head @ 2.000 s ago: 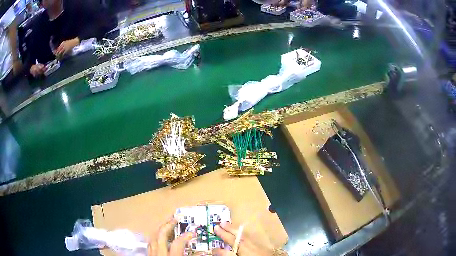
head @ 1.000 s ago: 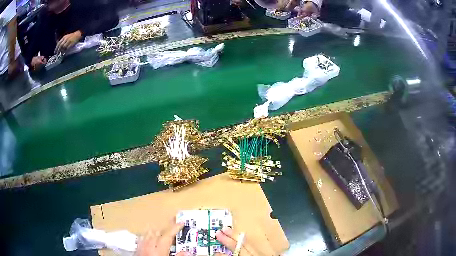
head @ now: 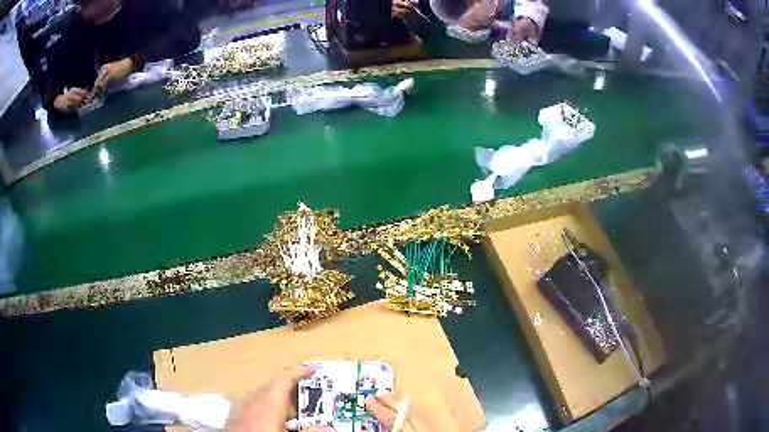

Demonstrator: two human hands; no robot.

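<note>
A white housing (head: pixel 344 393) with a circuit board and a green lead wire inside lies on the cardboard work mat (head: pixel 228 359) at the bottom centre. My left hand (head: pixel 268 407) holds its left side. My right hand (head: pixel 389 413) is at its lower right, fingertips on the green wire area, with a pale pressing stick (head: pixel 400 413) held among the fingers. Both hands are cut off by the bottom edge. A power cord in a clear plastic bag (head: pixel 169 408) lies left of the housing.
Bundles of white lead wires (head: pixel 302 253) and green lead wires (head: pixel 428 267) with brass ends lie beyond the mat. A cardboard tray (head: pixel 540 354) at right holds a black iron rest (head: pixel 582 305). Bagged housings lie on the green conveyor (head: pixel 337 177). People work across it.
The two bagged housings on the belt have moved right. My hands stay at the housing, with the left hand shifted slightly. The people's hands across the belt have moved a little.
</note>
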